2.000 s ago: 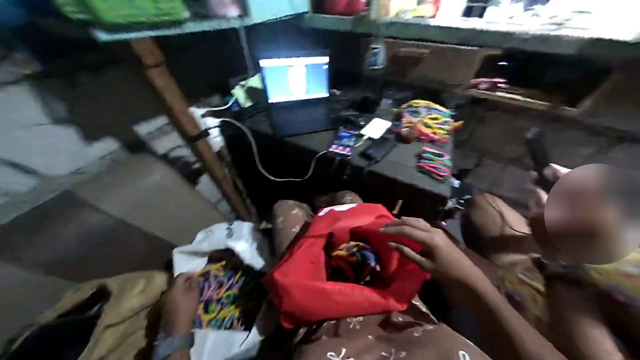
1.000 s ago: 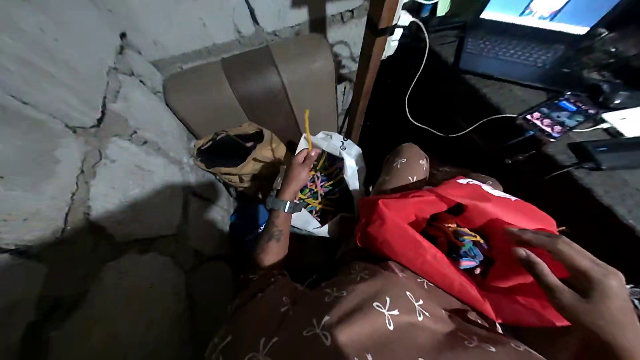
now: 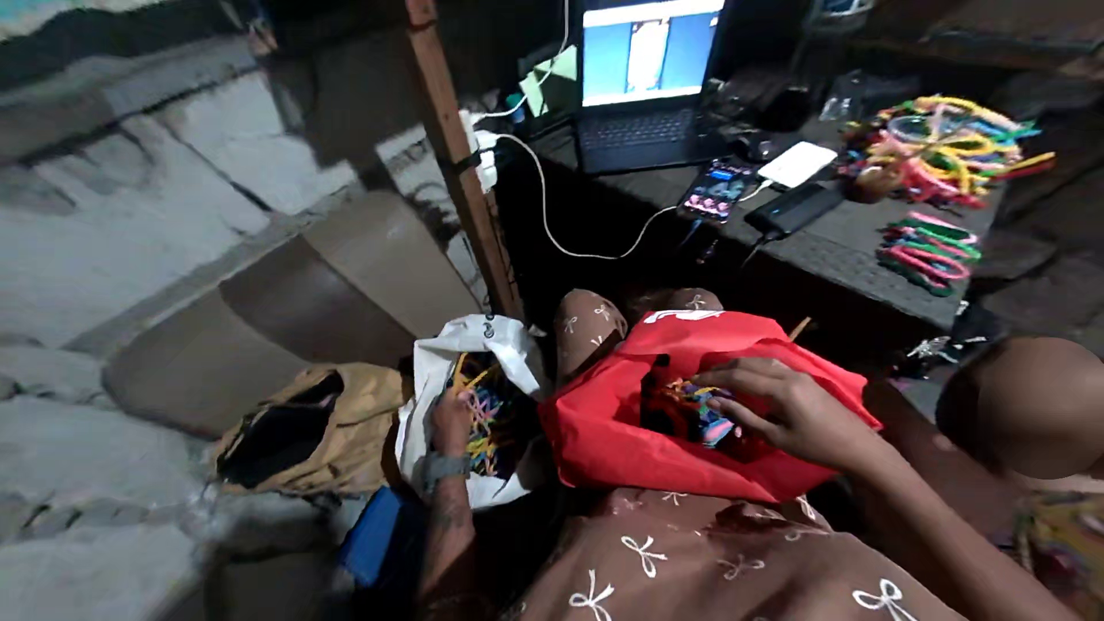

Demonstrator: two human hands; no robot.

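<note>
My left hand (image 3: 452, 421), with a grey watch band at the wrist, reaches into a white plastic bag (image 3: 420, 366) of colourful looped bands (image 3: 490, 427). A yellow band shows at its fingertips; whether they grip it is unclear. On my lap lies a red fabric bag (image 3: 595, 435), its mouth spread around a tangle of multicoloured bands (image 3: 709, 418). Over that mouth is my right hand (image 3: 772, 401), fingers apart and holding nothing visible.
A dark table holds a laptop (image 3: 651, 86), a phone (image 3: 716, 190), a black power bank (image 3: 793, 211), a heap of bands (image 3: 949, 151) and a smaller bundle (image 3: 931, 250). A tan bag (image 3: 358, 423) stands left, beyond a wooden post (image 3: 453, 147). Another person sits at right.
One second ago my left hand held a yellow band up above the white bag; now it is down inside the bag's mouth. The view has swung back toward the table.
</note>
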